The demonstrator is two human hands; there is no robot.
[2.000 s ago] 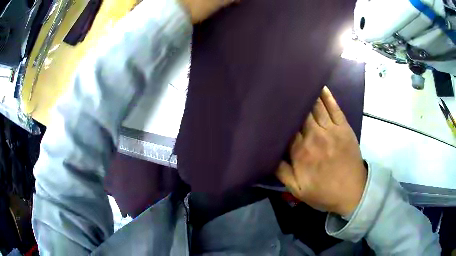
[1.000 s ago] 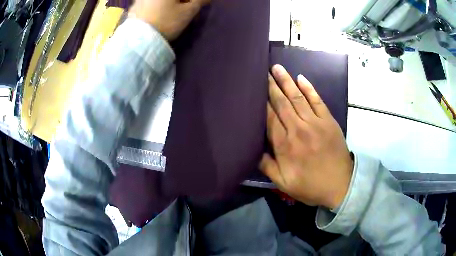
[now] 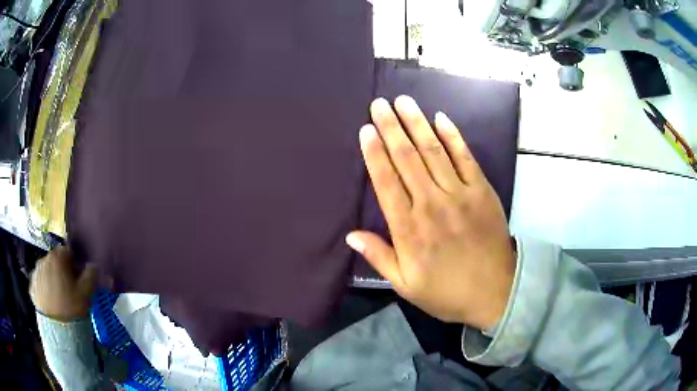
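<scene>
A large dark purple fabric panel is spread over the table and hangs past its front edge. A smaller dark purple piece lies to its right, meeting or slightly under the panel's edge. My right hand lies flat, palm down, over the join, fingers apart and pointing up. My left hand is at the panel's lower left corner, partly hidden by the cloth, with its fingers closed on that edge.
The sewing machine head is at upper right. A small black rectangle and snips lie on the white table. Yellowish plastic-wrapped material is at left. A blue basket with white material inside is below.
My left hand has moved from the top down to the lower left, and the panel is spread wider leftward. My right hand has shifted slightly left. The basket now shows more.
</scene>
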